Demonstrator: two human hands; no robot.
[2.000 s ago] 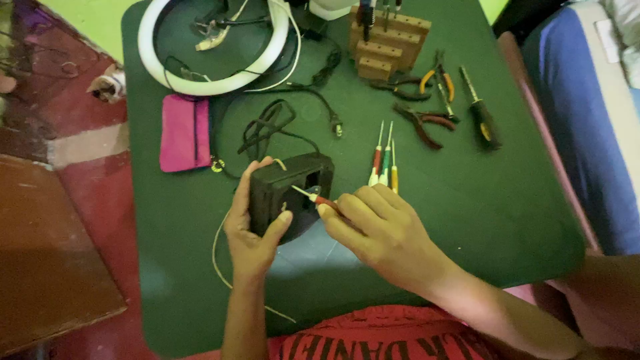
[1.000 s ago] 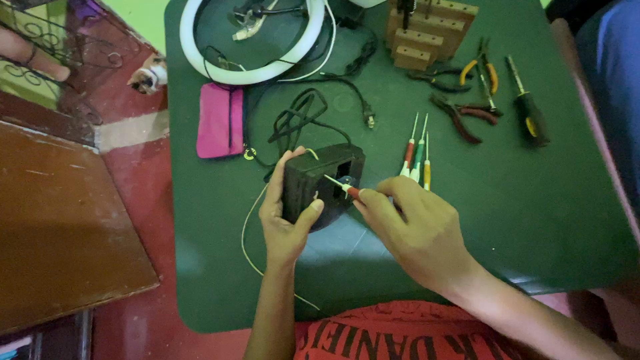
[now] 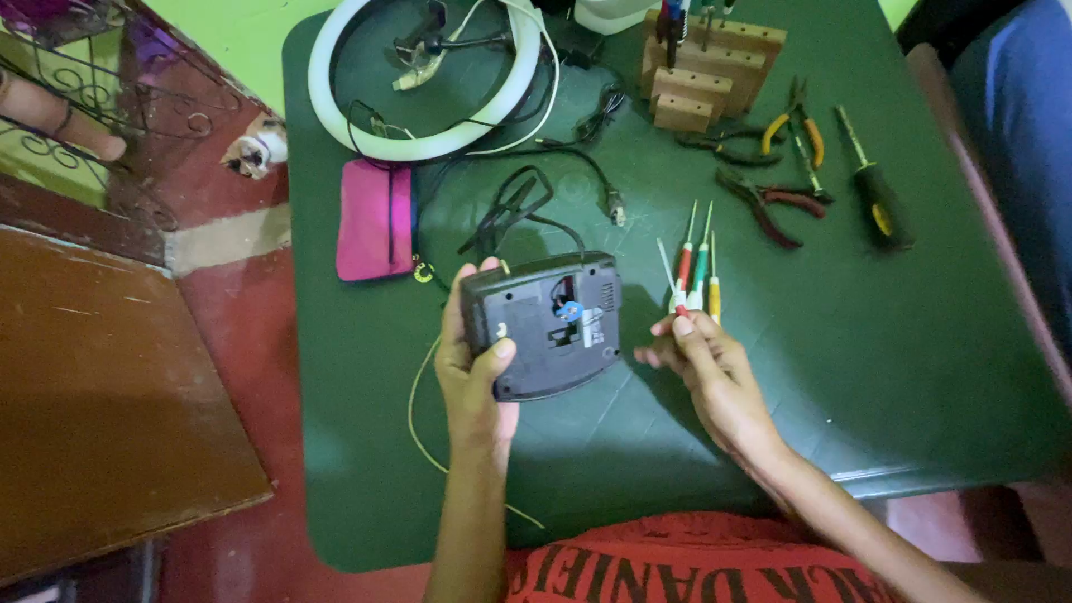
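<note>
My left hand (image 3: 476,368) grips the left side of a black plastic device (image 3: 544,352), its underside facing up, with an opening that shows wires and a small blue part (image 3: 570,311). A black cord (image 3: 523,197) runs from its far edge. My right hand (image 3: 712,368) holds a small screwdriver with a red handle (image 3: 681,311), its shaft pointing away from me, to the right of the device and apart from it. Just beyond these fingers lie slim screwdrivers with red (image 3: 685,266), green (image 3: 700,270) and yellow (image 3: 714,295) handles.
A white ring light (image 3: 402,151) and a pink pouch (image 3: 364,222) lie at the left of the green table (image 3: 879,377). Farther right are a wooden tool rack (image 3: 729,63), pliers (image 3: 762,205) and a larger screwdriver (image 3: 881,201). A cat (image 3: 258,151) is on the floor.
My right hand has drawn the small screwdriver away from the device, to the right. The underside of the device now faces the camera more fully, still in my left hand.
</note>
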